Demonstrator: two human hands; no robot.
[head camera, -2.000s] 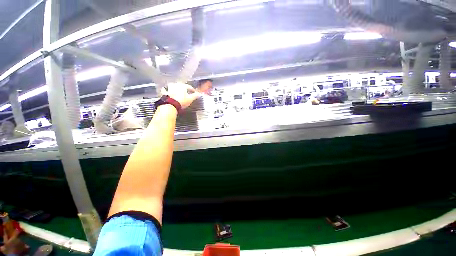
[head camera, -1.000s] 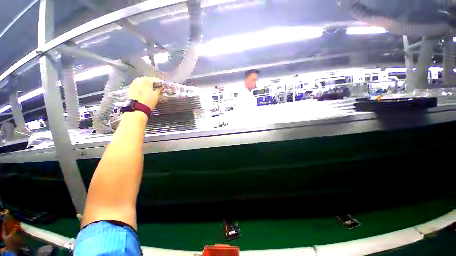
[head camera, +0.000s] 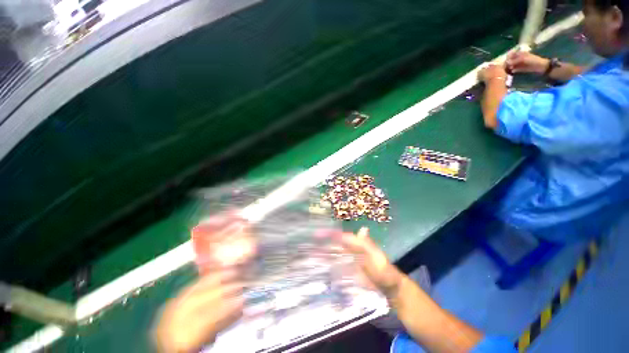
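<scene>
A clear, shiny plastic tray (head camera: 290, 276), heavily blurred, is held between my hands over the near bench edge. My left hand (head camera: 196, 314) is blurred at its left side. My right hand (head camera: 372, 260) is at its right side, thumb up. The finger contacts are smeared. A loose pile of tiny copper, white and dark parts (head camera: 355, 198) lies on the green bench just beyond my right hand. An orange-red bin (head camera: 224, 241) shows blurred beside the tray's left end. An open phone (head camera: 434, 163) with an orange-gold centre lies right of the pile.
A white strip (head camera: 386, 131) divides the bench from the green belt, which carries a small phone (head camera: 356, 119). A worker in a blue smock (head camera: 565, 131) sits at the right. A grey post (head camera: 34, 303) stands at the left. A blue stool (head camera: 514, 265) is below.
The view has swung from the raised shelf down to the bench. Earlier one arm reached up to clear trays on the shelf; now both hands are low with a clear tray between them.
</scene>
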